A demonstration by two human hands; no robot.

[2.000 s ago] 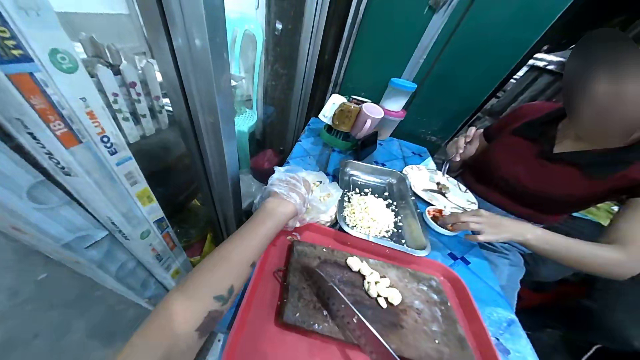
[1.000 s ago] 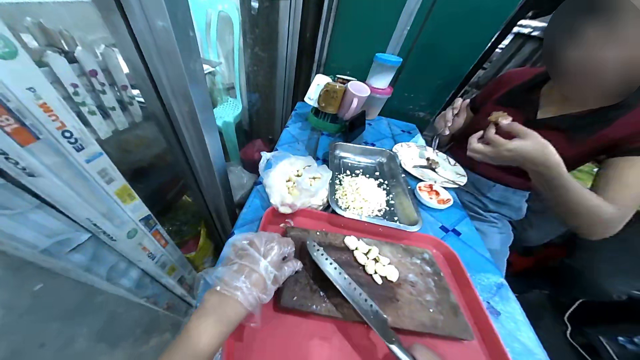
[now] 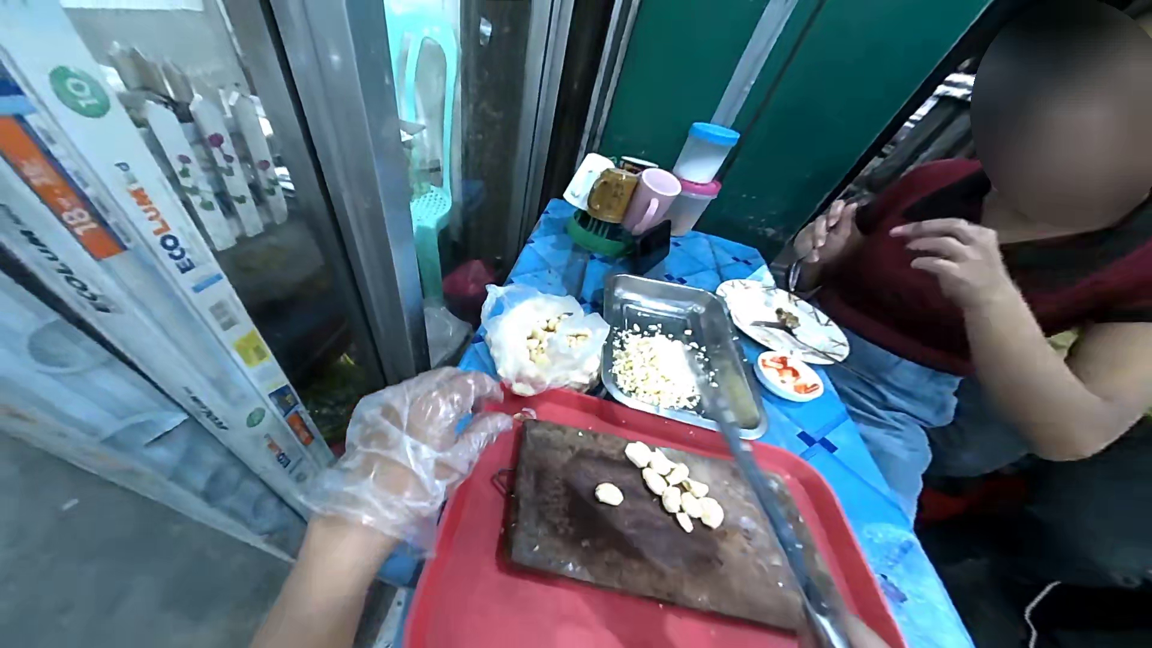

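Note:
My left hand [image 3: 418, 450], in a clear plastic glove, is empty with its fingers apart, left of a dark wooden cutting board [image 3: 630, 549]. My right hand [image 3: 859, 633], mostly cut off at the bottom edge, grips the handle of a kitchen knife [image 3: 765, 495]. The blurred blade is raised and slants over the board's right part. Several peeled garlic cloves [image 3: 675, 490] lie grouped on the board, with one clove [image 3: 608, 494] apart to their left. The board rests in a red plastic tray [image 3: 477, 603]. Beyond it, a steel pan [image 3: 661, 292] holds chopped garlic [image 3: 657, 367] beside a plastic bag of cloves [image 3: 540, 337].
A plate with food [image 3: 751, 301] and a small dish of red pieces [image 3: 789, 376] stand right of the pan. Mugs [image 3: 652, 200] and lidded containers [image 3: 706, 153] stand at the back. A seated person [image 3: 936, 270] is at the right, and a metal door frame [image 3: 360, 180] at the left.
My left hand was at the plastic bag, then came back to the board's left side. The knife, lying on the board earlier, is now lifted. A separate clove has appeared. The other person's raised hand has moved.

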